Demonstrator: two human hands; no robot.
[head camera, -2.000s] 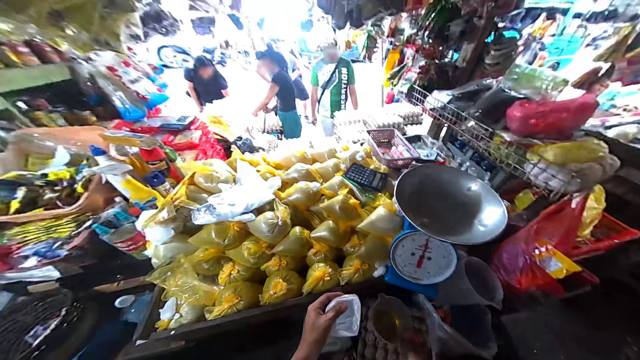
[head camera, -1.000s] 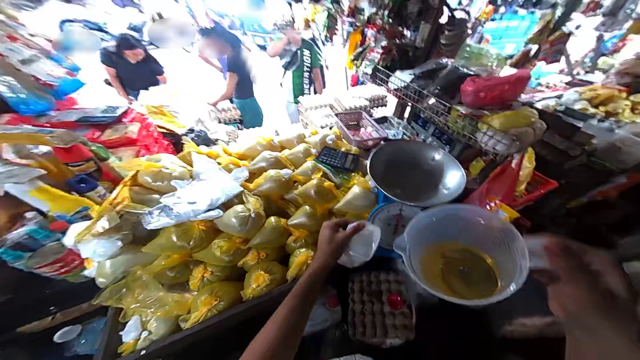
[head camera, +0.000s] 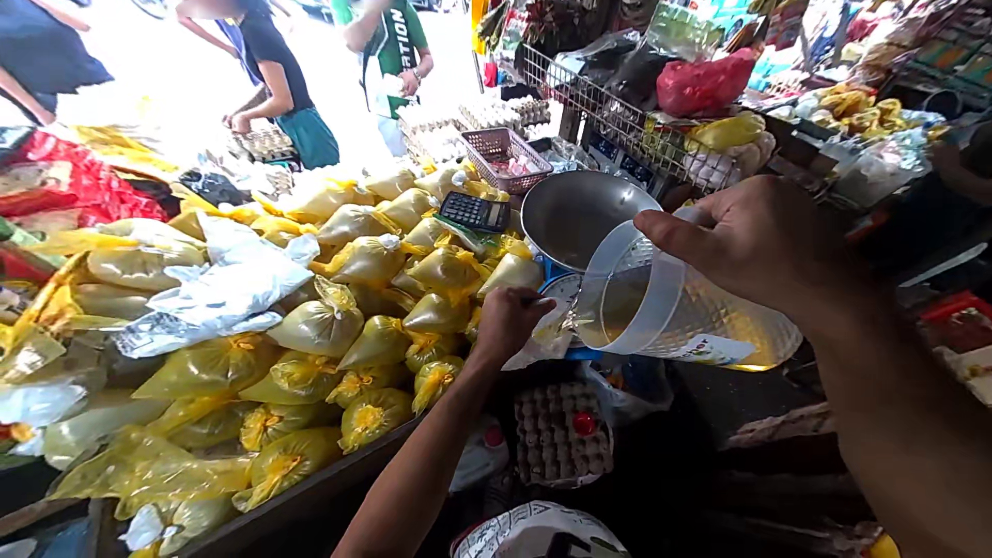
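Note:
My right hand grips the handle of a clear plastic pitcher, tilted to the left, with yellowish liquid inside. At the pitcher's mouth, my left hand pinches a small clear plastic bag; liquid appears to run from the rim into it. Just behind stands a dial scale with a round metal pan, partly hidden by the pitcher. Left of my left hand lie several tied yellow plastic bags with a black calculator on them.
An egg tray with a red cap lies below my hands. A wooden edge borders the bags. Behind are a plastic basket, a wire rack and stacked eggs. People stand beyond, one holding an egg tray.
The pitcher, roughly upright one second ago, is now tipped toward the small bag in my left hand. Two seconds ago my right hand and this raised pitcher were not in view.

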